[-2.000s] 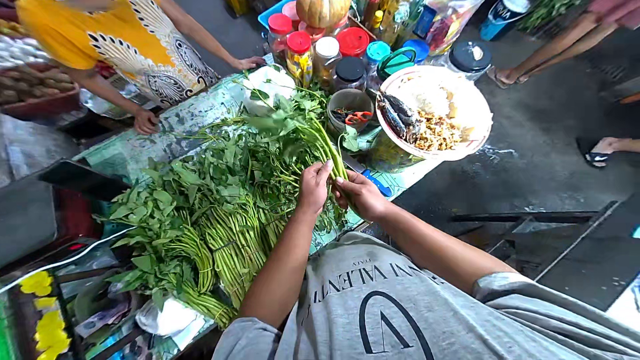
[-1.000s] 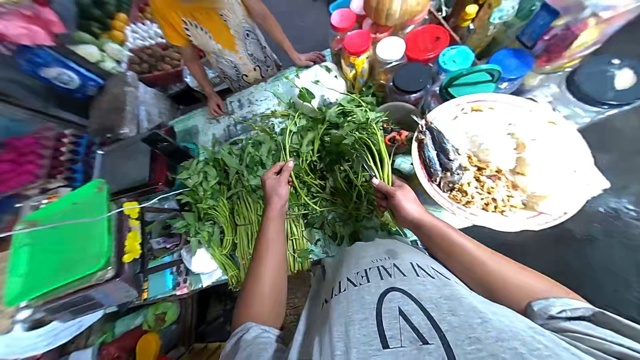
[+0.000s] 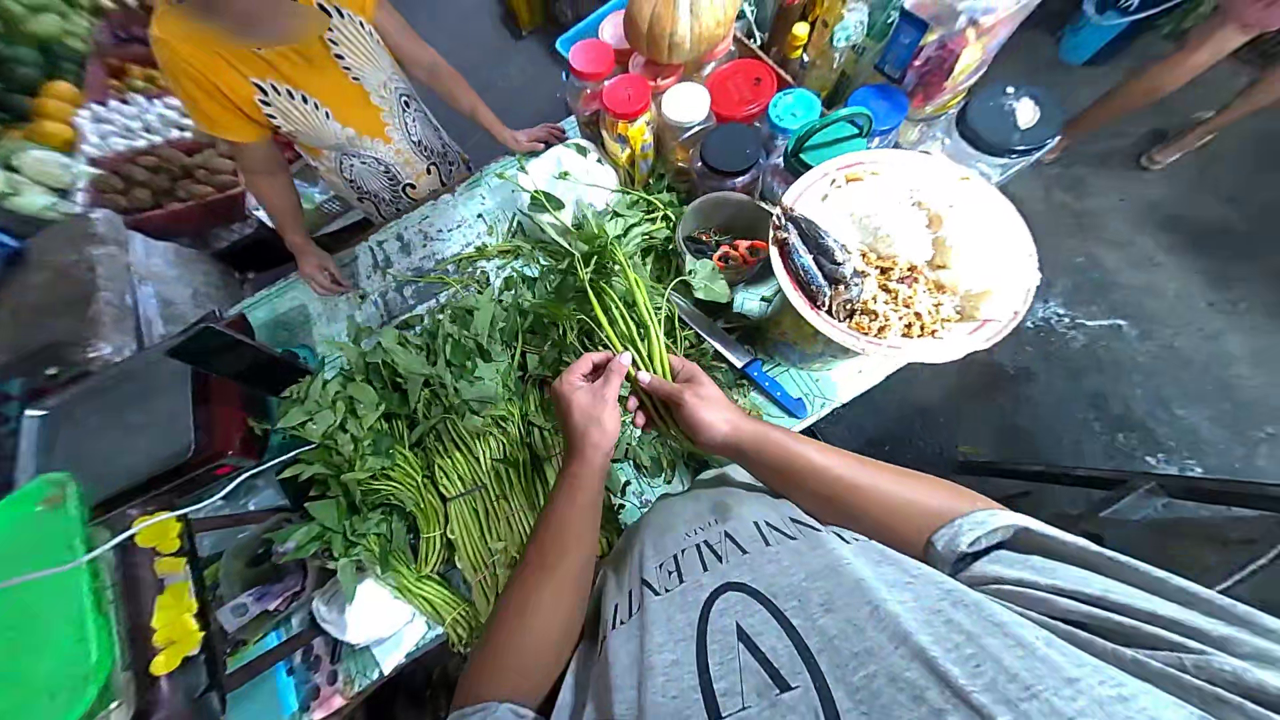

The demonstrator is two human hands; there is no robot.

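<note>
A small bunch of leafy green stalks (image 3: 635,310), likely water spinach, is held upright over the near edge of the table. My right hand (image 3: 690,400) is closed around its lower stems. My left hand (image 3: 592,400) pinches at the same stems from the left, fingertips beside my right thumb. Left of my hands lies a large pile of tied bundles of the same greens (image 3: 480,500), leaves pointing away from me. A knife with a blue handle (image 3: 773,388) lies on the table just right of the bunch, its blade tip partly under leaves.
A plate with rice and fish (image 3: 1005,290) sits at the table's right edge, near a cup with red peppers (image 3: 728,212). Lidded jars (image 3: 730,150) and a pumpkin (image 3: 682,25) stand behind. Across the painted table (image 3: 410,255), another person rests both hands on its edge. A dark scale-like device (image 3: 120,420) stands left.
My hands, apart over the spread greens one second ago, are now together on one narrow bunch. The knife on the table shows again. The view has shifted.
</note>
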